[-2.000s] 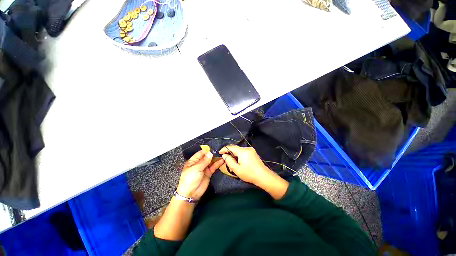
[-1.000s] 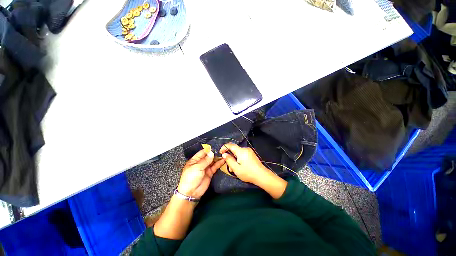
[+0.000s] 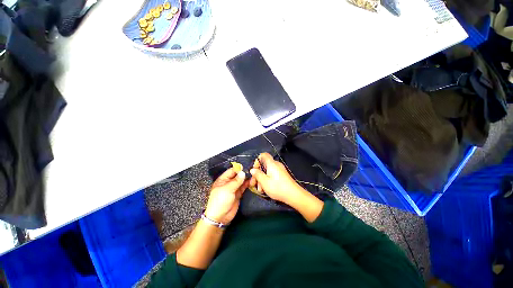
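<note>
A dark denim garment [image 3: 318,152] with tan topstitching lies bunched in my lap, below the white table's edge. My left hand [image 3: 226,194] grips its cloth, with a small yellow-orange piece [image 3: 237,167] showing at the thumb and fingertip. My right hand [image 3: 272,179] is close beside it on the right, its thumb and index finger pinched together at the cloth. What lies between these fingertips is too small to tell. A thin pale thread [image 3: 281,163] runs across the dark cloth near my right hand.
A smartphone [image 3: 261,87] lies on the white table [image 3: 140,124]. A pale blue dish [image 3: 197,40] holds yellow buttons and dark discs. Dark garments [image 3: 25,129] lie at the table's left. A blue crate [image 3: 388,179] with brown garments stands right; more blue crates [image 3: 121,242] are lower left.
My right hand's fingers have lifted slightly and closed in nearer to my left fingertips. My left hand has shifted slightly right. The view has moved a little.
</note>
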